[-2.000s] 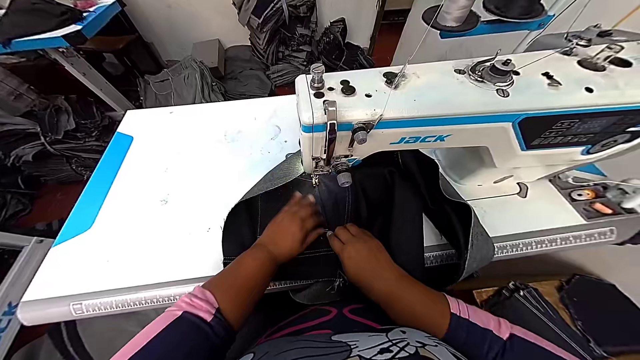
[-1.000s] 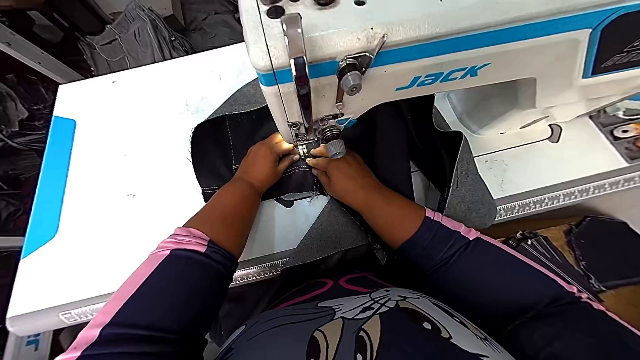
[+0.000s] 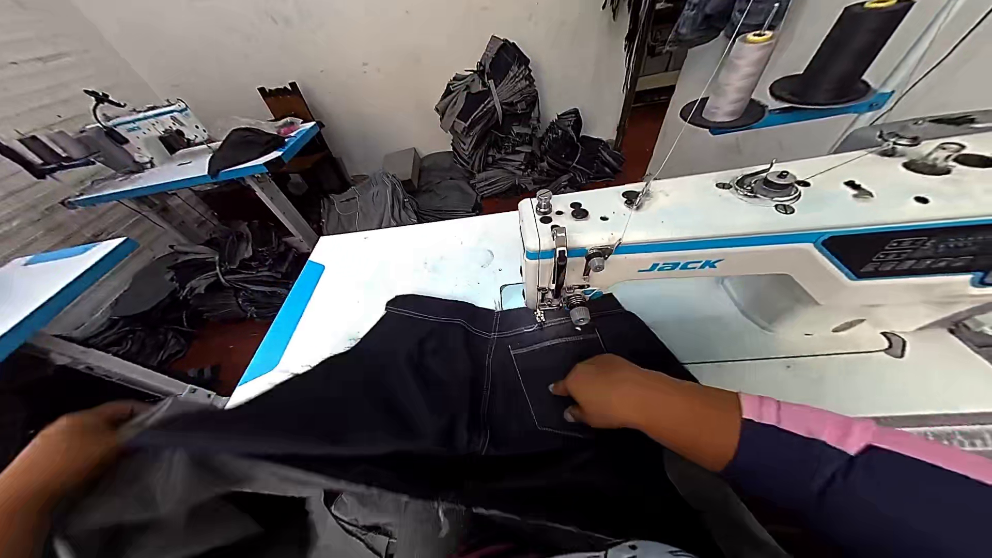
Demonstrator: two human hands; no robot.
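Dark denim trousers (image 3: 434,372) with pale stitching lie spread across the sewing machine's white table, their waist edge by the presser foot (image 3: 540,316) of the Jack sewing machine (image 3: 697,232). At the lower left, my left hand (image 3: 74,449) grips a leg of the trousers and holds the cloth stretched out, its grey inner side showing below. My right hand (image 3: 608,391) rests over the stitched back pocket (image 3: 542,372), just below and right of the needle area, fingers curled. Whether it pinches the cloth cannot be told.
Thread cones (image 3: 740,77) stand on a rack behind the machine. Bundles of dark cloth (image 3: 496,116) are piled by the wall. Another sewing table (image 3: 186,167) stands at the back left, and a table corner (image 3: 62,271) juts in at the left edge.
Both hands were close together by the needle; my left hand has moved far left with the cloth, my right slightly away from the foot. The trousers are now spread out. The view has shifted.
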